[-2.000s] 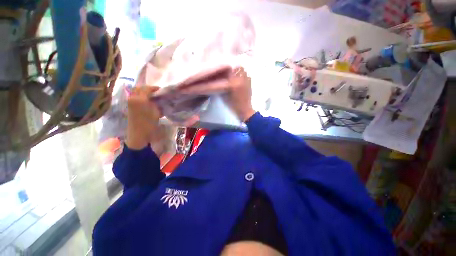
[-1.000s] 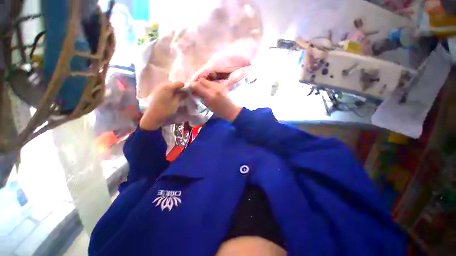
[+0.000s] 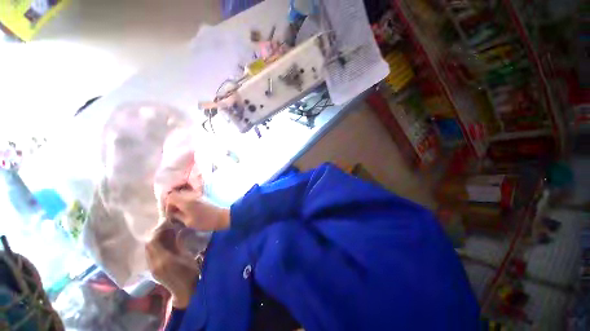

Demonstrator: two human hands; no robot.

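Note:
A pale pink-beige garment (image 3: 129,155) lies bunched in front of me, its far part in bright glare on the white table. My left hand (image 3: 169,257) grips its near edge with bent fingers. My right hand (image 3: 197,210) pinches the same cloth just beside the left, the fingertips of both hands close together. A pinker fold of the garment shows just beyond my right hand. The exact edge between the fingers is blurred.
A white sewing machine (image 3: 275,81) stands on the table (image 3: 259,155), with a white paper sheet (image 3: 354,52) at its end. A wicker basket (image 3: 26,291) is at the lower left. Shelves of goods (image 3: 491,84) stand on the right.
The view has swung to the right, so the machine sits nearer the middle and shelves show. Both hands, apart two seconds ago, came together on the garment and still hold it.

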